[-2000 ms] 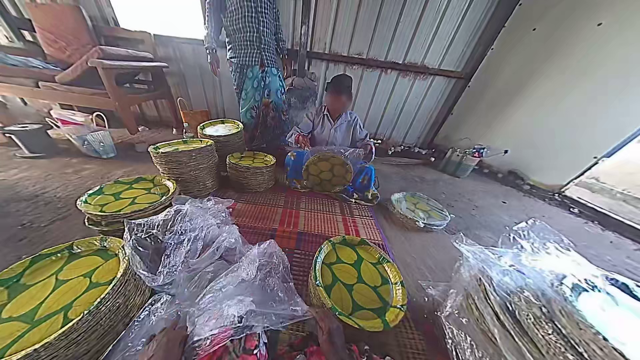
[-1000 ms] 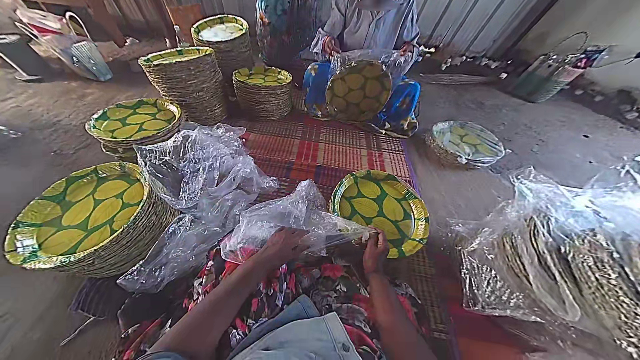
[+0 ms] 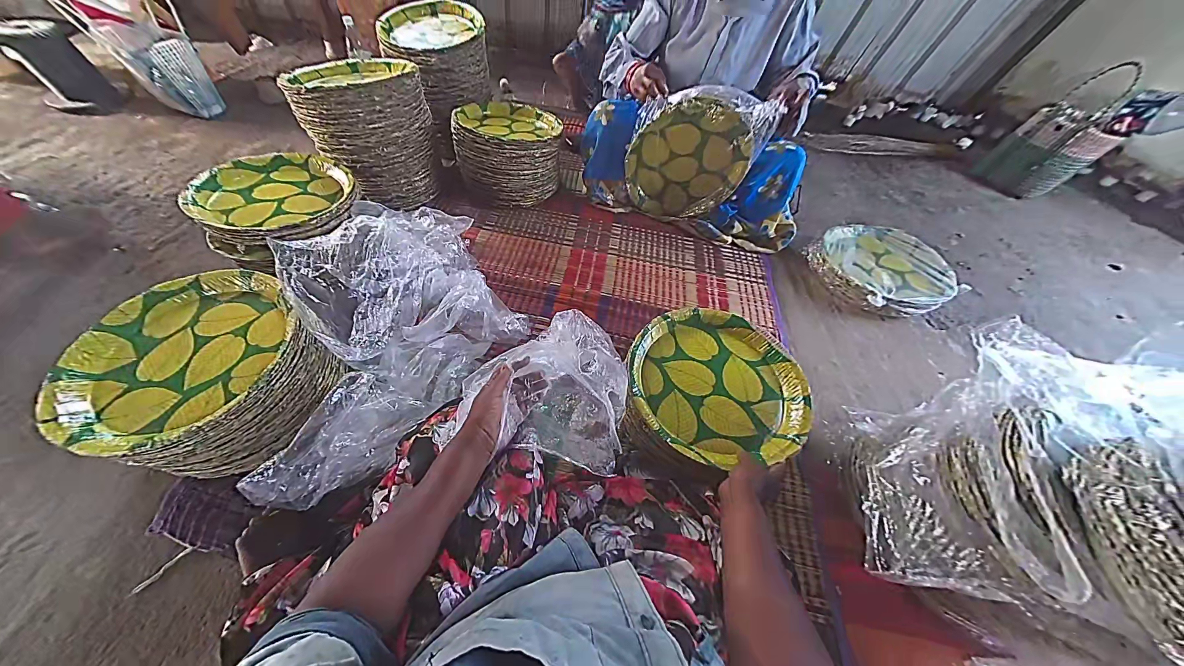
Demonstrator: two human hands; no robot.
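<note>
My left hand (image 3: pixel 490 407) is partly inside a clear plastic bag (image 3: pixel 578 388), its fingers hidden by the crumpled film. My right hand (image 3: pixel 747 479) grips the near rim of a stack of round leaf-patterned plates (image 3: pixel 708 393), green and yellow, beside my right knee. More clear plastic bags (image 3: pixel 379 287) lie heaped left of my left hand. A large stack of leaf-patterned plates (image 3: pixel 185 361) stands at the left, its sides fibrous and brown.
Further plate stacks (image 3: pixel 361 139) stand beyond. A person (image 3: pixel 717 46) sits opposite, holding bagged plates (image 3: pixel 689 157). Bagged plates lie on the floor at right (image 3: pixel 888 268) and in a plastic-wrapped pile (image 3: pixel 1008 481). A woven mat (image 3: pixel 610 259) lies between us; a basket (image 3: pixel 1054 148) stands far right.
My right hand has moved from the plastic bag down to the near rim of the plate stack. My left hand stays with the bag, which is now bunched farther from the stack.
</note>
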